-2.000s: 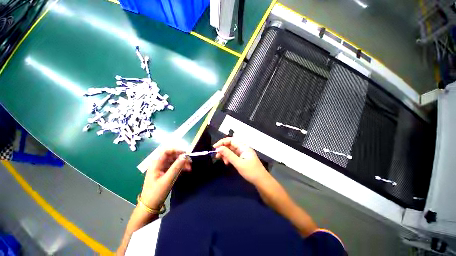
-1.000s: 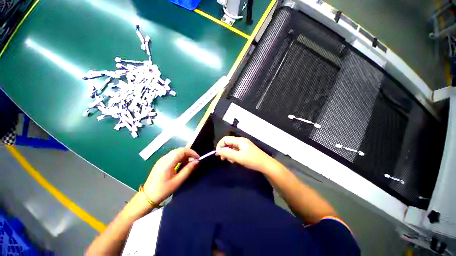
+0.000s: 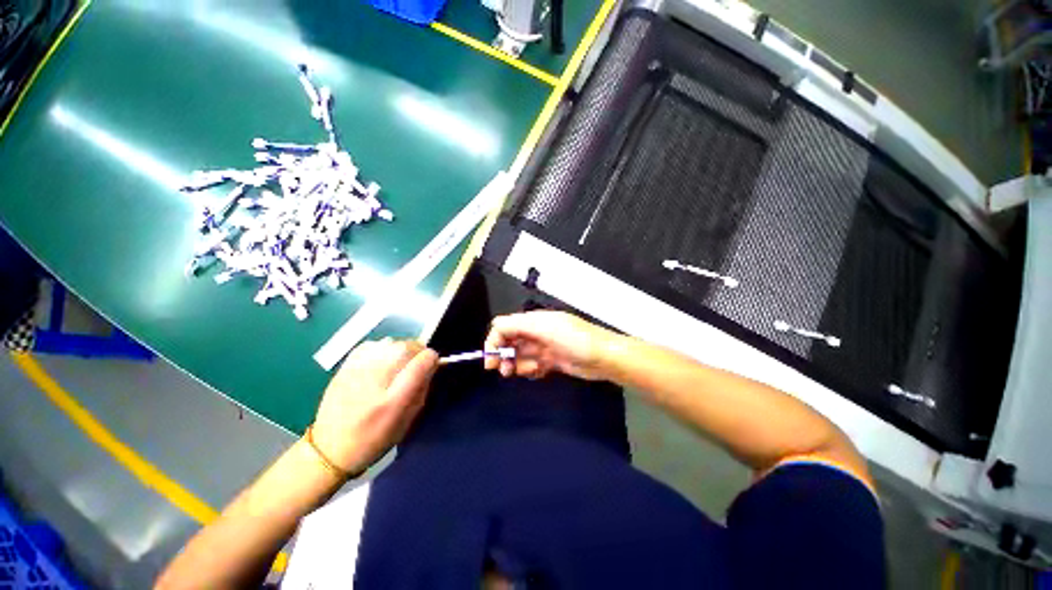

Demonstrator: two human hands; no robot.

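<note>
A short white cable assembly [image 3: 465, 356] is held level between my two bare hands, in front of my body. My left hand [image 3: 375, 403] is closed around its left end, which is hidden by the fingers. My right hand [image 3: 536, 346] pinches its right end, where a small white connector shows at the fingertips. A loose cable pile [image 3: 288, 225] lies on the green table [image 3: 104, 231]. A long flat steel ruler [image 3: 410, 274] lies slanted at the table's right edge.
The black mesh conveyor [image 3: 692, 173] on the right carries several spaced white cables. Its white frame rail [image 3: 692, 340] runs close to my right arm. A white-grey hood [image 3: 1021, 346] stands at the far right. A blue bin [image 3: 410, 7] shows at the top edge.
The held cable has turned from tilted to nearly level. My left fingers have closed further over its left end. My right forearm has swung outward and up. The cables on the belt have shifted little.
</note>
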